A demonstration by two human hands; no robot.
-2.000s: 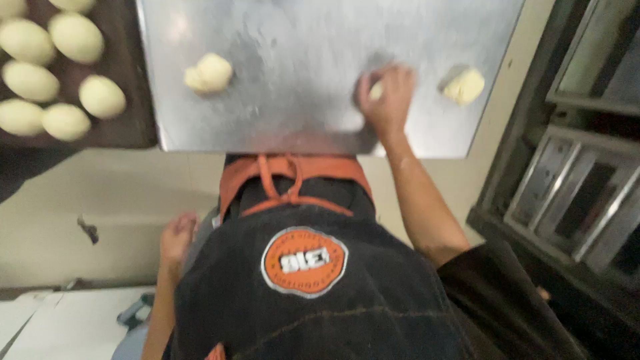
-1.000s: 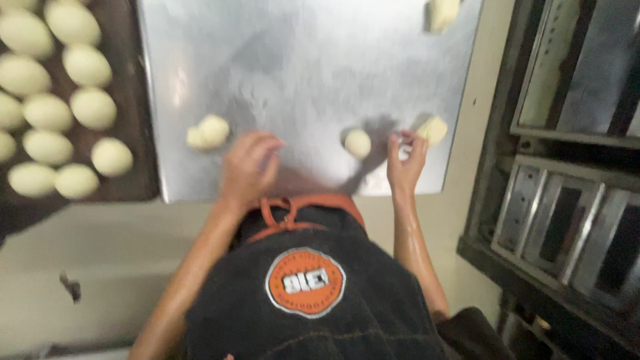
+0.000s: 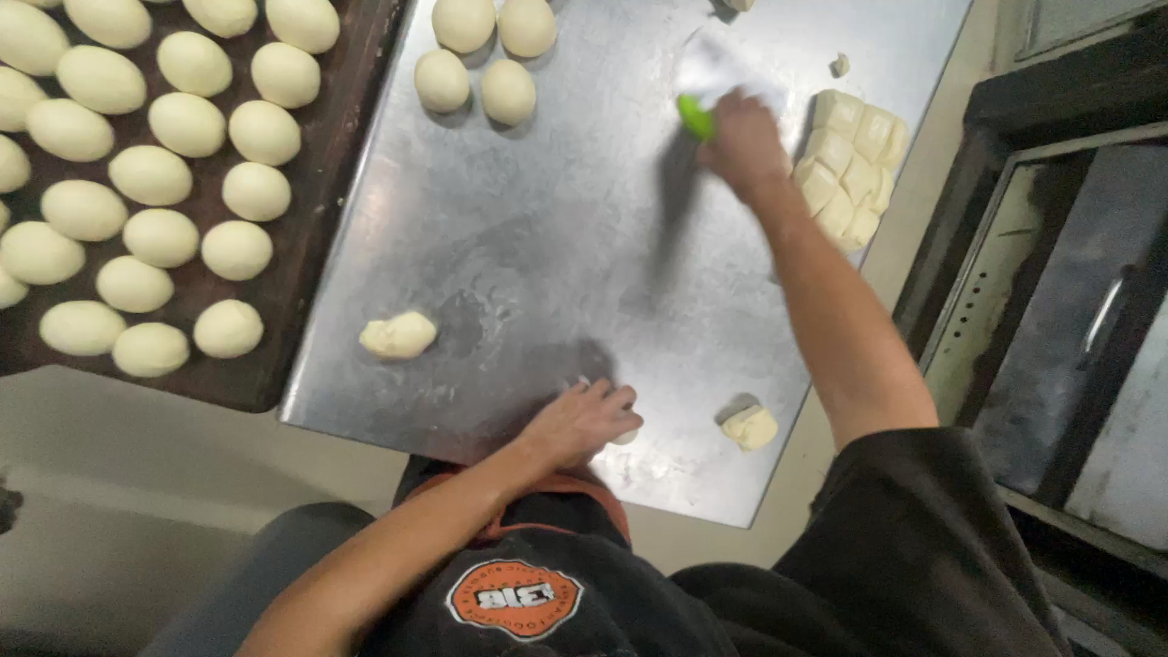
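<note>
My right hand (image 3: 748, 141) is closed around the bright green handle of a tool (image 3: 696, 117) over the upper part of the metal work table (image 3: 547, 237); the tool's far part is blurred. Near the table's front edge, my left hand (image 3: 593, 415) rests with curved fingers over a dough piece (image 3: 625, 437), mostly hidden beneath it. An uneven dough lump (image 3: 399, 336) lies to the left, and another lump (image 3: 750, 427) to the right. Beside my right forearm sits a slab of dough scored into squares (image 3: 844, 164). Several smooth dough balls (image 3: 508, 92) stand at the upper left of the table.
A dark tray (image 3: 265, 379) holding many rounded dough balls adjoins the table's left side. A small dough scrap (image 3: 840, 64) lies above the cut slab. Dark metal equipment with a handled door (image 3: 1100, 319) stands at the right.
My right hand has moved up the table from beside the right dough lump and now holds the green-handled tool. My left hand has moved right onto the dough piece. The view takes in more table.
</note>
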